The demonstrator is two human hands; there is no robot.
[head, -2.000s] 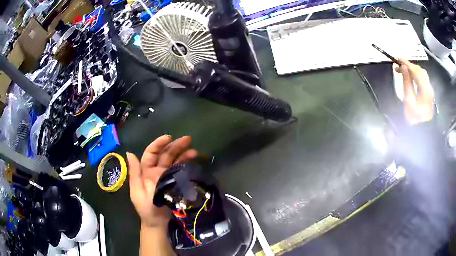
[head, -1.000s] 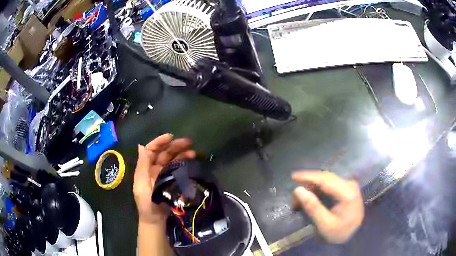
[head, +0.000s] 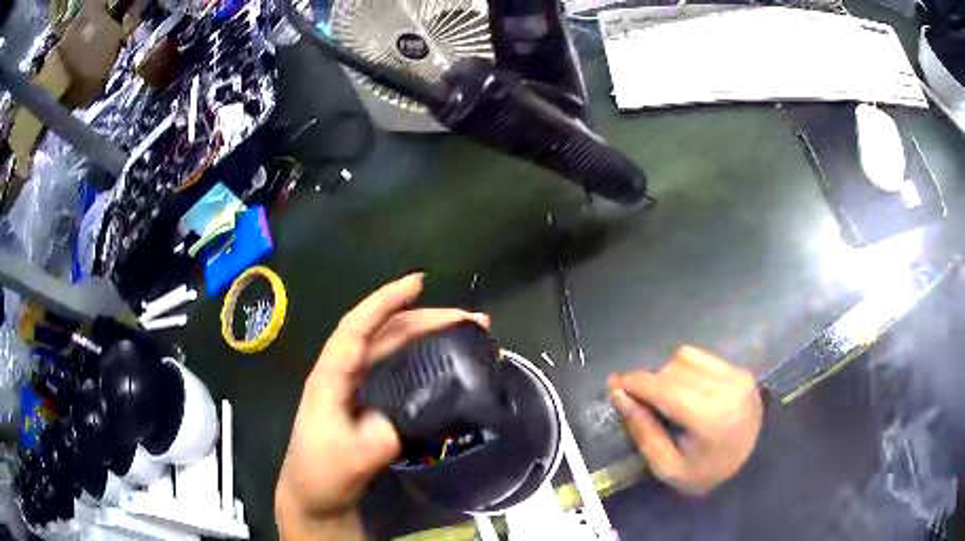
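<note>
The black camera head housing (head: 439,375) sits at the lower middle on its rounded black and white body (head: 545,407). Its ribbed vent side faces up, and a few red and yellow wires show in a narrow opening below. My left hand (head: 344,428) is shut around the housing's left side, fingers behind its top and thumb at the front. My right hand (head: 698,417) is right of the unit, not touching it. Its thumb and index tips are together; nothing visible is between them. Dark thin tweezers (head: 566,296) lie on the mat above.
The electric screwdriver (head: 561,143) hangs over the mat before the fan (head: 413,48). The yellow ring with screws (head: 254,309) and blue packet (head: 239,252) are left. Black-and-white units (head: 185,412) stand lower left. Keyboard (head: 762,58) and mouse (head: 880,148) are upper right.
My right hand has come from the mouse to beside the unit, and the tweezers now lie on the mat. The housing has tilted, hiding most wires, and my left hand has closed on it.
</note>
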